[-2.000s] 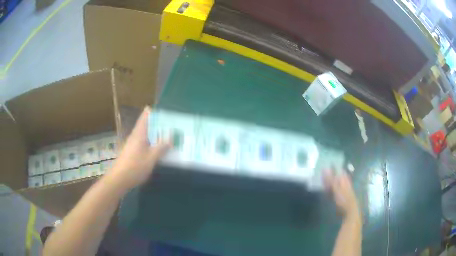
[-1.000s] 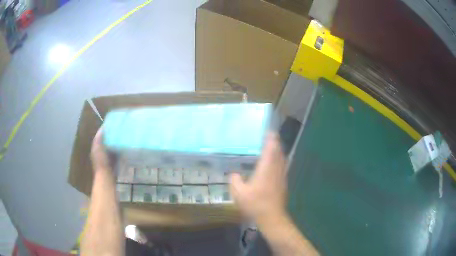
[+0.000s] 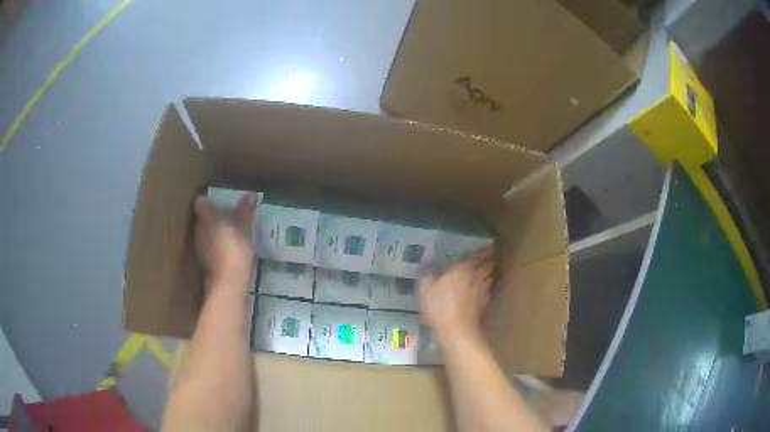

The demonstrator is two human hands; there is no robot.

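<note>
The large brown shipping carton stands open below me with its flaps up. A row of product boxes, white ends up with small teal marks, is inside it along the far wall. My left hand grips the left end of this row, and my right hand grips the right end. More product boxes lie in rows nearer to me, some marks shining blue, yellow and red. My fingertips are partly hidden between the boxes and the carton walls.
A tall spare carton with dark lettering stands behind on the right. The green table is at the right, with the conveyor's yellow end block above it and a white box at the picture's edge. A red object is at bottom left.
The row went from over the table to above the carton and is now down inside it, turned white ends up. Both hands moved down with it. The view shifted left and closer over the carton.
</note>
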